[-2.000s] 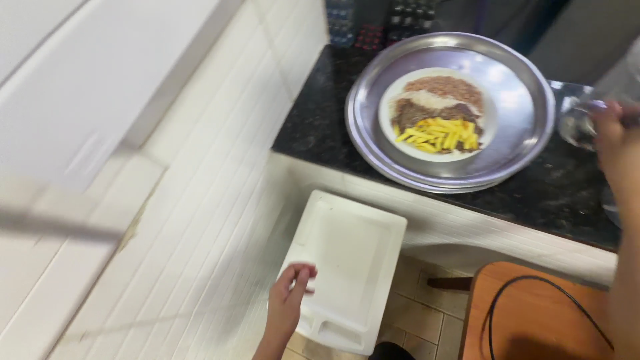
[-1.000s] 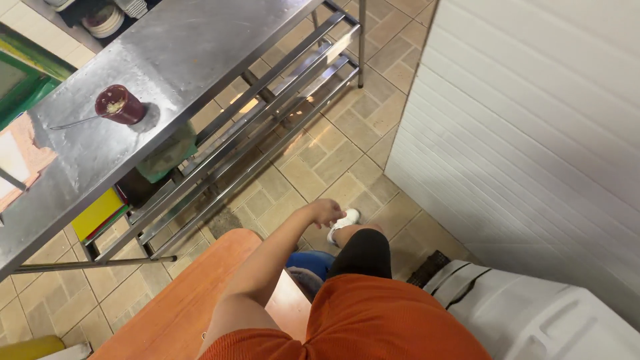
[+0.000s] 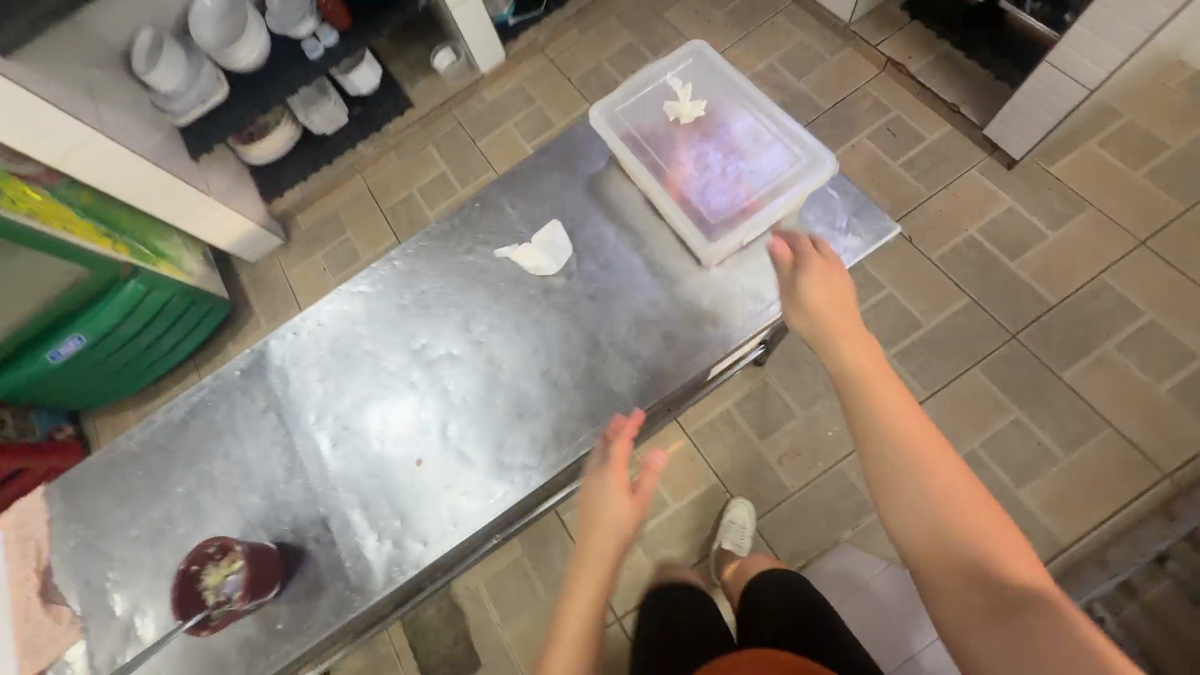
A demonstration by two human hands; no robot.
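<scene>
My right hand (image 3: pixel 814 281) is just off the near corner of a translucent lidded plastic container (image 3: pixel 717 150), which stands at the right end of a stainless steel table (image 3: pixel 450 394). Whether its fingertips touch the container I cannot tell. A crumpled piece of white paper (image 3: pixel 684 103) lies on the lid, and another white piece (image 3: pixel 542 249) lies on the metal to its left. My left hand (image 3: pixel 619 478), slightly blurred, hovers by the table's front edge with fingers apart and nothing in it. A dark red cup (image 3: pixel 225 583) with pale food and a metal utensil (image 3: pixel 169 642) stands at the lower left.
White bowls (image 3: pixel 230 33) and containers are stacked on dark shelves beyond the table. A green cooler (image 3: pixel 112 309) stands at the left. A pinkish cloth (image 3: pixel 37 581) lies at the table's left end. Tiled floor (image 3: pixel 1059 328) stretches to the right.
The view has swung widely, from a counter with a plate of food to the steel table. My right hand is now beside the container, and both hands are over the table's front side.
</scene>
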